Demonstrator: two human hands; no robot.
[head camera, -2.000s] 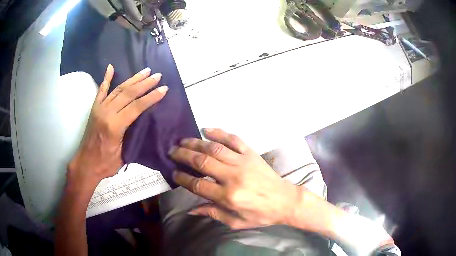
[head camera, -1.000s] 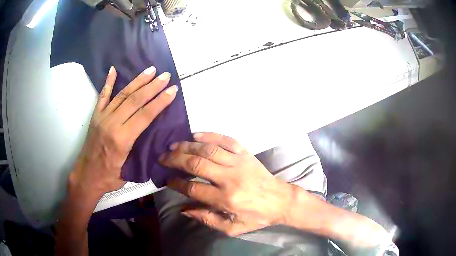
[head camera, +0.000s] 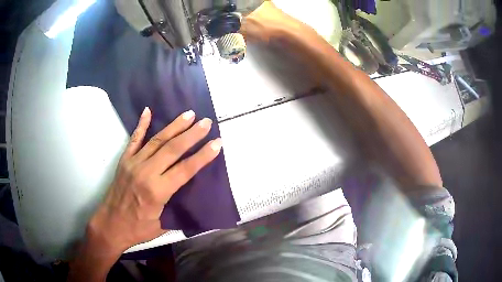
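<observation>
The dark purple cloth panel (head camera: 192, 193) lies flat on the white machine table, from the near edge up under the machine head. Its straight right edge runs up to the metal presser foot (head camera: 190, 54). My left hand (head camera: 159, 165) lies flat on the cloth, fingers spread and pointing up toward the foot. My right hand (head camera: 258, 25) is behind the machine head (head camera: 165, 16), beside the ribbed cream knob (head camera: 232, 46); its fingers are hidden and I cannot tell what they touch.
Dark scissor-like loops (head camera: 371, 47) and small tools (head camera: 424, 69) lie at the table's right end. A ruler scale (head camera: 286, 193) runs along the near table edge. My right forearm crosses over the right half of the table. Grey-white clothing shows below the edge.
My right hand has left the cloth's near end and moved up behind the machine head. The cloth's near end now lies flatter. My left hand stays on the cloth. The view has shifted.
</observation>
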